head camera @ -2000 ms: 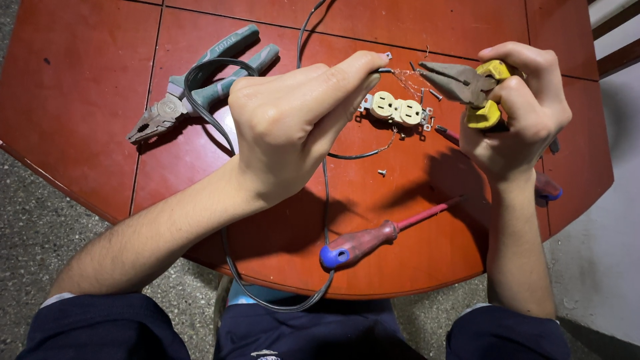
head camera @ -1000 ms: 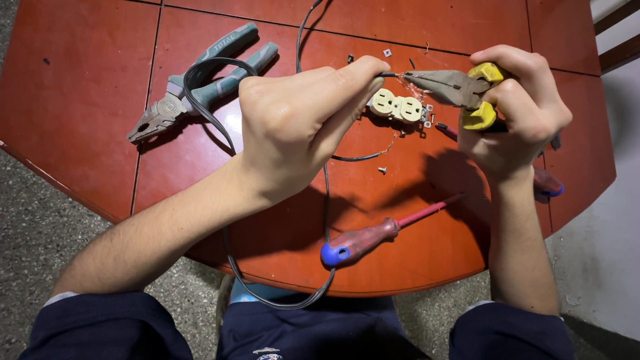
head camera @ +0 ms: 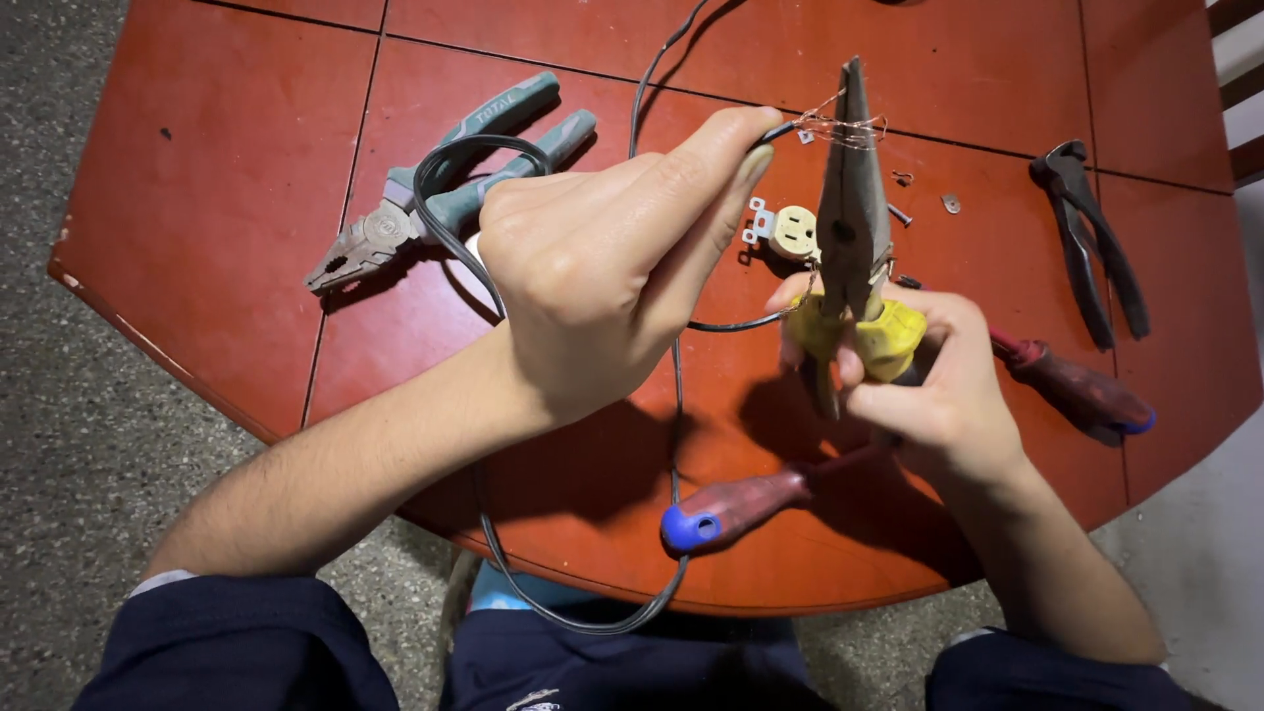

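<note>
My left hand (head camera: 612, 267) pinches the end of a black electrical cable (head camera: 778, 132) between thumb and fingertips. Bare copper strands (head camera: 859, 131) fan out from that end and lie across the jaws of long-nose pliers (head camera: 855, 197). Those pliers have yellow grips and point upward in my right hand (head camera: 928, 385), which is closed around the handles. Behind the pliers, partly hidden, a cream duplex outlet (head camera: 794, 231) rests on the table. A second black wire end (head camera: 736, 326), with twisted copper, reaches up beside the pliers near the outlet.
Green-handled combination pliers (head camera: 395, 222) lie left on the red table (head camera: 227, 178), a cable loop over them. End-cutting pincers (head camera: 1086, 237) and a screwdriver (head camera: 1081, 390) lie right. Another screwdriver (head camera: 736, 509) lies near the front edge. A screw (head camera: 899, 214) and small metal plate (head camera: 950, 203) sit beyond.
The long-nose pliers have turned from pointing left to pointing upward, with the copper strands now across their jaws. My left hand still holds the cable end.
</note>
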